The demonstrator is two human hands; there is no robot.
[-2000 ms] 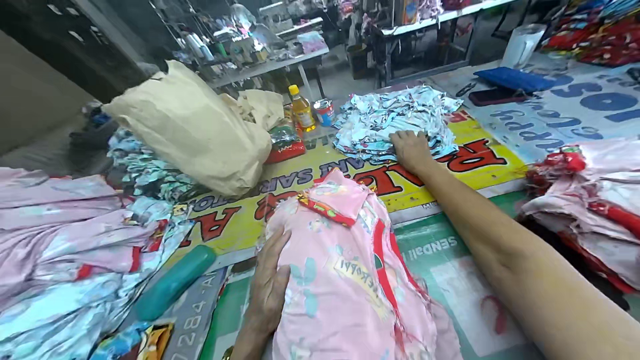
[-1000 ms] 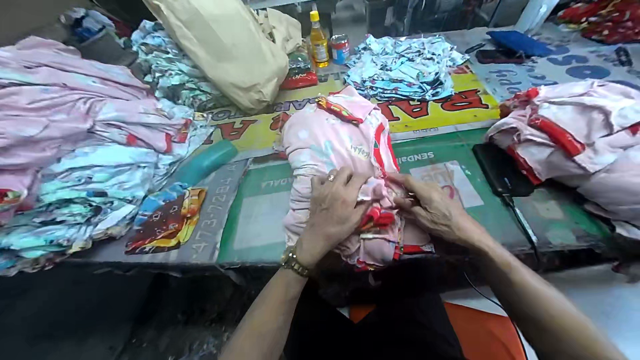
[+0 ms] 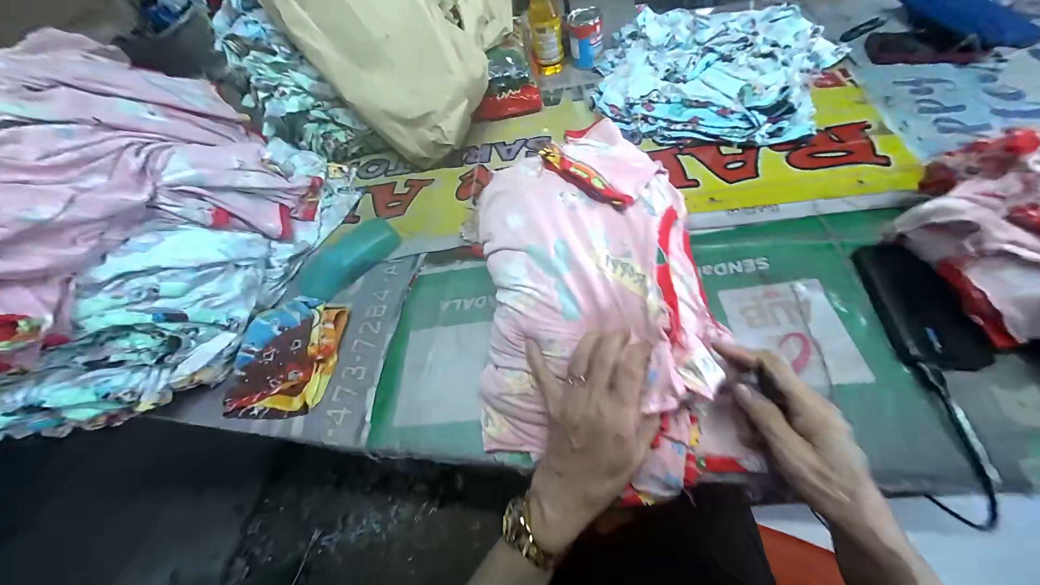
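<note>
A stack of pink printed garments (image 3: 569,268) with red trim lies in front of me, over the table's front edge. My left hand (image 3: 597,406), with a ring and a gold-coloured watch, rests on its lower part with fingers spread, pressing the cloth. At the stack's right side, my right hand (image 3: 792,414) pinches a white and pink edge of cloth between thumb and forefinger. A red patterned piece of fabric (image 3: 589,177) lies on top near the far end.
Pink garments (image 3: 89,154) and light-blue garments (image 3: 179,284) are heaped left, beside a teal cylinder (image 3: 349,258). Behind are a brown paper bag (image 3: 398,73), a yellow bottle (image 3: 546,36), a can (image 3: 585,36) and blue cloth pieces (image 3: 715,73). A black power bank-like device (image 3: 922,309) with a cable lies right.
My right hand has come back from the blue cloth pieces to the pink stack's right side. My left hand has moved from the stack's left side onto its lower part.
</note>
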